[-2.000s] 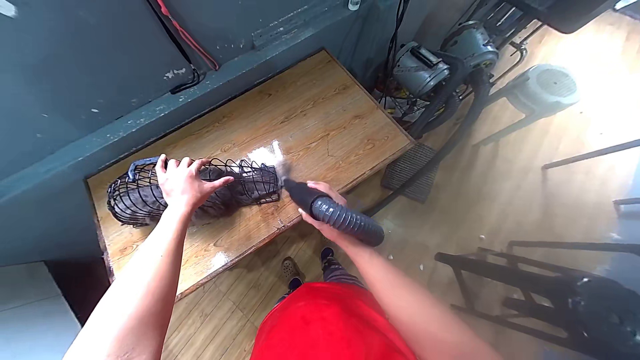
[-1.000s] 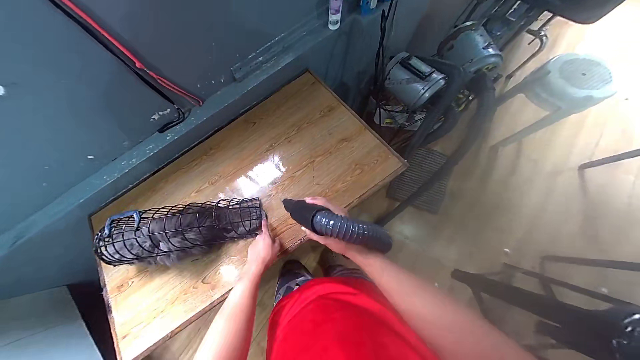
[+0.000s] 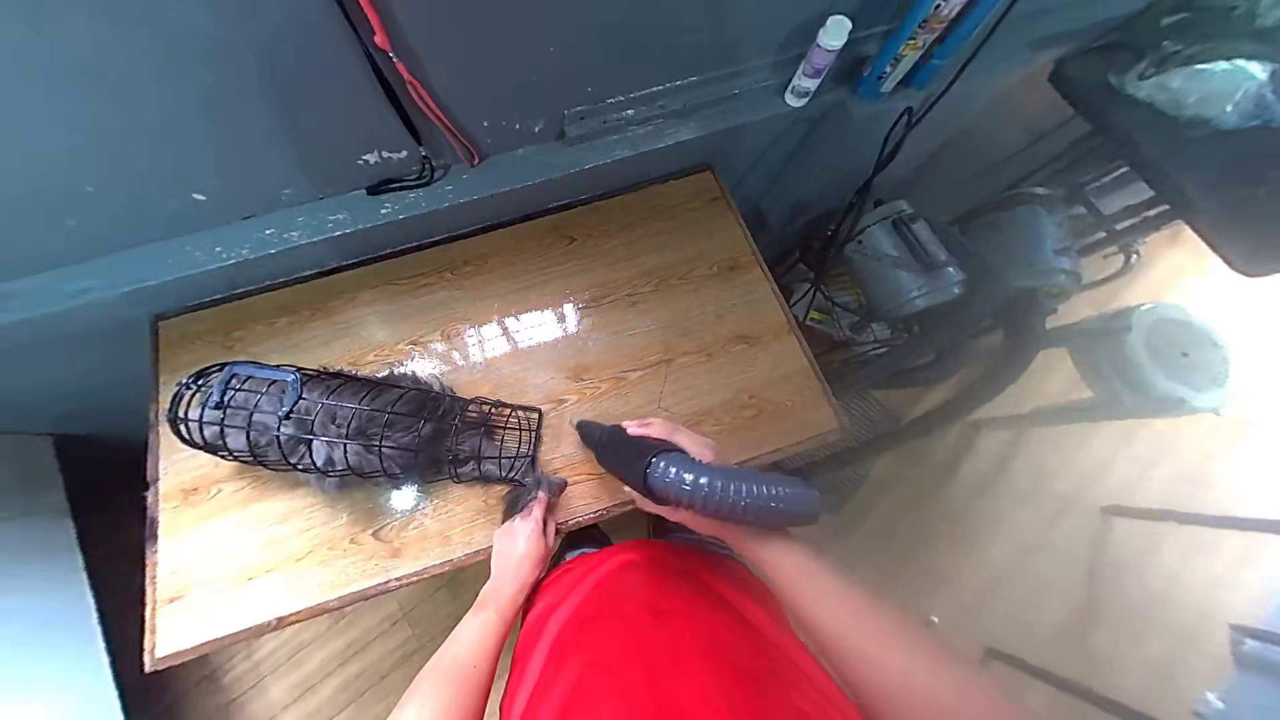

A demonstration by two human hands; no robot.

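A long-haired dark grey animal (image 3: 365, 425), seemingly a cat, lies inside a tubular black wire cage (image 3: 320, 440) with a blue-grey handle, on a wood-grain table (image 3: 660, 330). Some grey fur, perhaps a limb or tail, sticks out at the cage's right end. My left hand (image 3: 524, 540) pinches that fur beside the table's front edge. In my right hand (image 3: 680, 450) is the black nozzle of a ribbed grey dryer hose (image 3: 735, 490); its tip points left toward the cage end and touches neither cage nor fur. The animal's head cannot be made out.
Grey blower machines (image 3: 905, 260) with cables stand right of the table. A pale round stool (image 3: 1165, 355) is farther right. A white bottle (image 3: 818, 60) stands on the wall ledge; red and black cords (image 3: 420, 95) hang on the wall. A dark tray (image 3: 1170, 130) holds a plastic bag.
My left hand has gone from atop the cage to its right end and now holds the protruding fur. The right hand keeps the nozzle, now a little apart from the cage.
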